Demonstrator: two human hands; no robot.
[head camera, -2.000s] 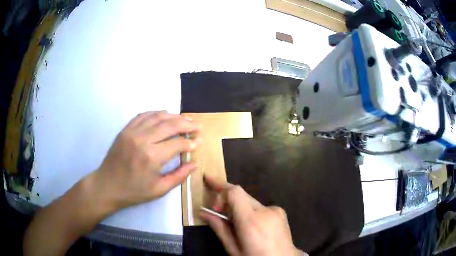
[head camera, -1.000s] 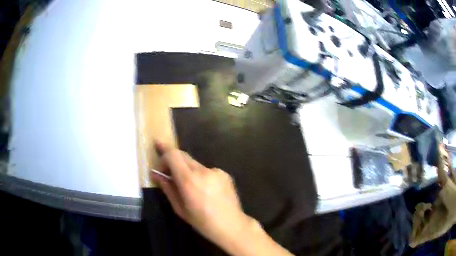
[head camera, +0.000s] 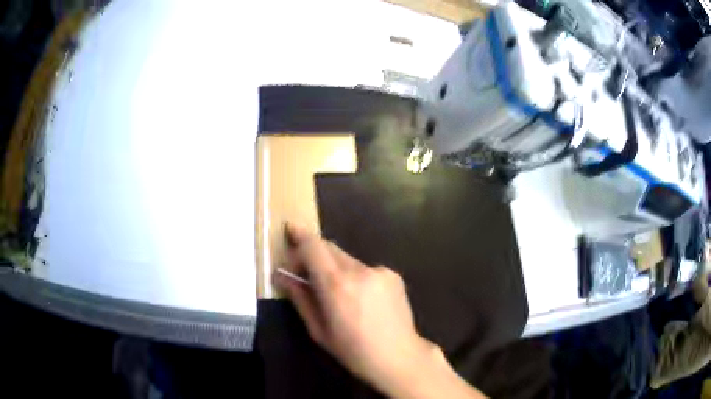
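A dark fabric panel (head camera: 421, 249) lies flat on the white machine table and runs past the front edge. A tan L-shaped cardboard template (head camera: 292, 175) lies on it along its left edge. My right hand (head camera: 362, 312) rests on the template's lower part and holds a slim pale pointed tool (head camera: 292, 275) between the fingers. My left hand is not in view. The lit presser foot (head camera: 419, 159) is right of the template, over the fabric.
The white sewing machine head (head camera: 475, 86) with a blue stripe stands at the upper right. A clear packet (head camera: 610, 269) and cardboard pieces (head camera: 649, 248) lie at the right. Part of another person's sleeve (head camera: 680, 351) shows at the lower right edge.
My left hand has left the template and gone out of the picture. My right hand stays on the template's lower part with the tool. The camera view has shifted.
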